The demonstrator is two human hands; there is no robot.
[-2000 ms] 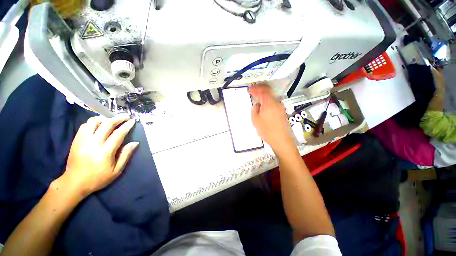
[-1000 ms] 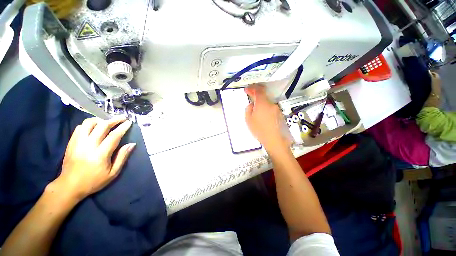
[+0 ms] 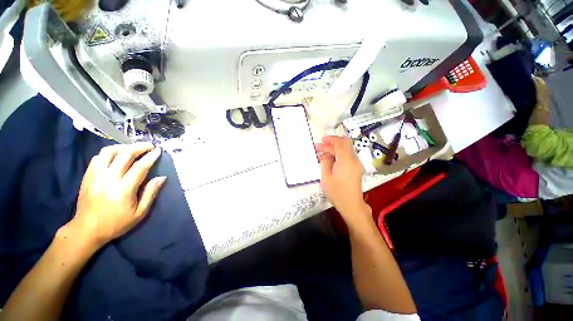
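Observation:
The navy cloth (image 3: 157, 251) lies at the left, its edge beside the presser foot and needle area (image 3: 162, 127). My left hand (image 3: 116, 191) rests flat on the cloth, fingertips near the foot, thumb apart. A phone (image 3: 295, 144) with a white lit screen lies on the table right of the foot. My right hand (image 3: 341, 172) is at the phone's right edge with fingers bent; whether the fingers grip the edge is unclear. Black scissor loops (image 3: 249, 117) lie left of the phone's top.
The white sewing machine (image 3: 207, 37) spans the top. A tool tray (image 3: 433, 119) with bobbins and small tools is right of my right hand. A red basket (image 3: 408, 194) is below the table edge. A red calculator-like object (image 3: 463, 74) and a person's arm (image 3: 540, 103) are at the right.
My right hand has moved down from the phone's top to its lower right side, uncovering more of the screen. My left hand stays on the cloth. The view has shifted slightly.

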